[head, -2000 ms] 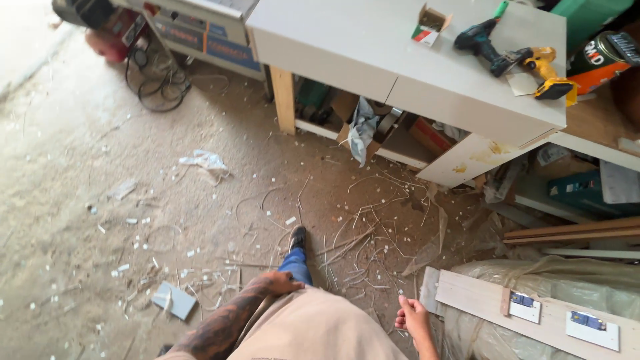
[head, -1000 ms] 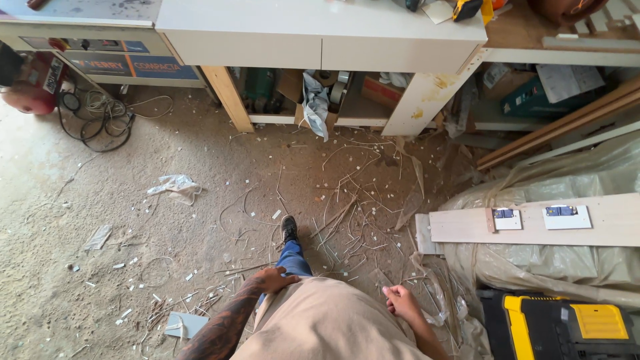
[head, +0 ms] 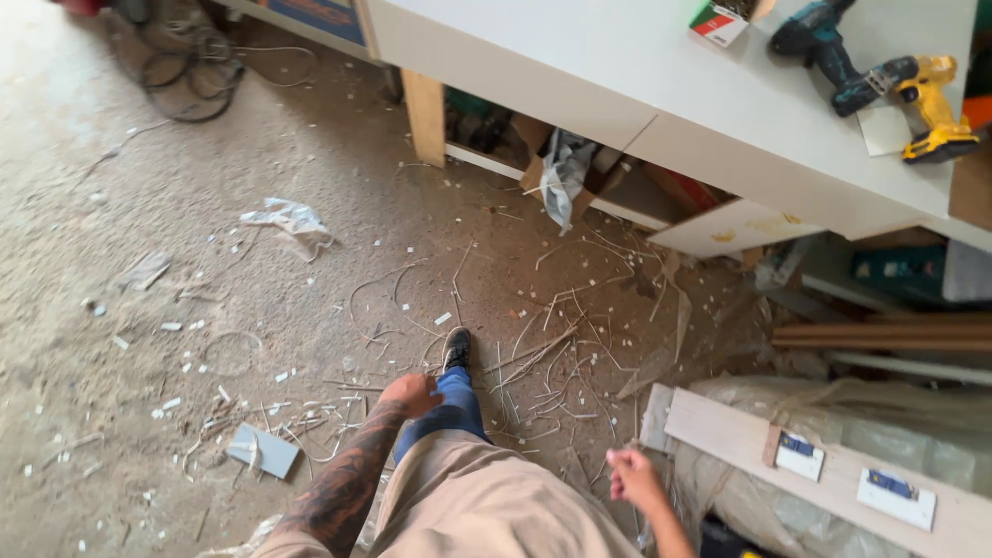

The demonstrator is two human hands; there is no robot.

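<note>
My left hand (head: 411, 394) hangs over the thigh of my blue jeans with its fingers loosely curled; no object shows in it. My right hand (head: 634, 474) is held out to the right of my beige shirt, near the end of a pale wooden board (head: 736, 442), not touching it, and its fingers are partly bent around nothing visible. Two white plates with blue fittings lie on that board. At the upper right a teal and black cordless drill (head: 823, 54) and a yellow cordless drill (head: 934, 108) rest on a white worktop (head: 558, 54), beside an opened small box (head: 721, 22).
Thin strips and white scraps litter the concrete floor (head: 372, 194). A grey panel offcut (head: 271, 453) and crumpled plastic (head: 291, 221) lie at the left. Coiled black cable (head: 194, 101) is at the upper left. Plastic-wrapped material (head: 868, 411) stands under the board at the right.
The view has turned, bringing the drills on the worktop back into sight. The yellow and black case seen at the lower right one second ago is now mostly out of frame.
</note>
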